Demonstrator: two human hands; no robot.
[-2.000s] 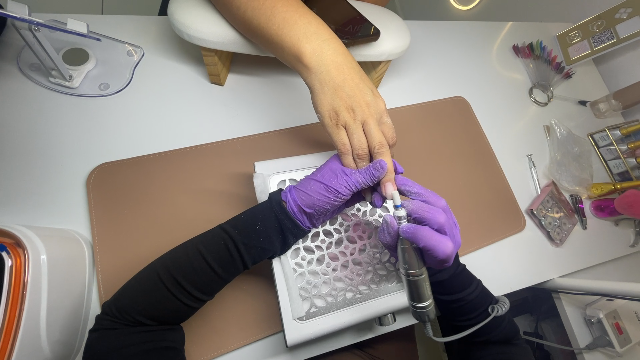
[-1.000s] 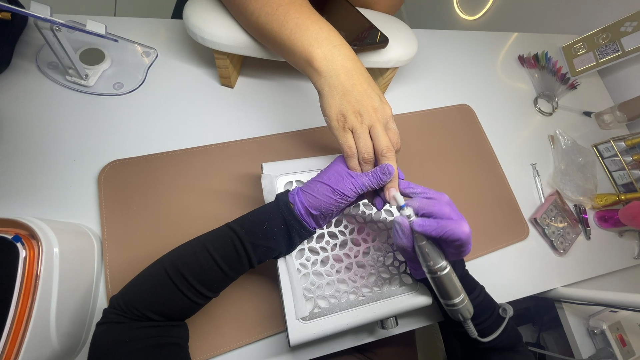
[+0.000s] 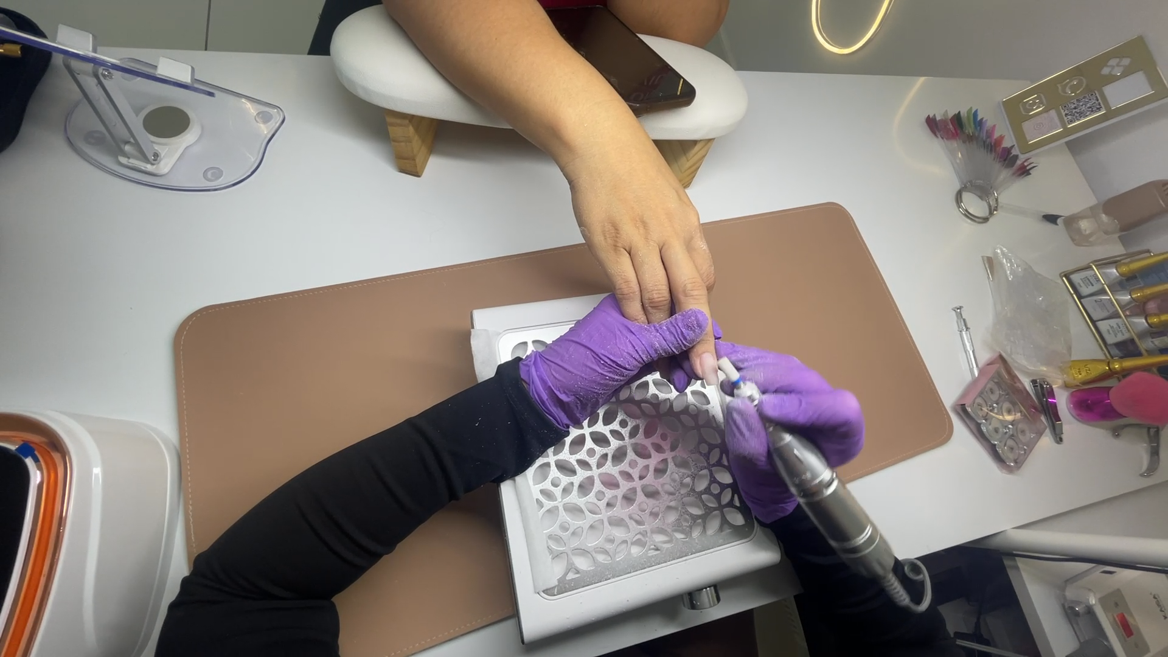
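Observation:
My left hand [image 3: 607, 356], in a dusty purple glove, is closed on the fingers of another person's hand [image 3: 643, 219], its thumb across the index finger. A silver electric nail drill [image 3: 835, 502] with a white bit is in my right hand [image 3: 794, 411], also gloved in purple. The bit is beside that finger's nail; whether they touch cannot be told. Beneath the hands lies a white nail dust collector [image 3: 639, 484] with a petal-patterned metal grille, coated in pale dust.
A brown desk mat [image 3: 383, 365] lies under the collector. Behind are a white armrest [image 3: 401, 73] and a phone [image 3: 630, 64]. Nail swatches [image 3: 976, 155], a plastic bag [image 3: 1029, 310] and a pink case [image 3: 999, 415] lie right; a white device [image 3: 119, 511] stands left. The drill's cord [image 3: 923, 584] curls behind it.
My right hand and the drill have shifted slightly about the fingertip, the drill now slanting more than two seconds ago. My left hand keeps its hold on the fingers.

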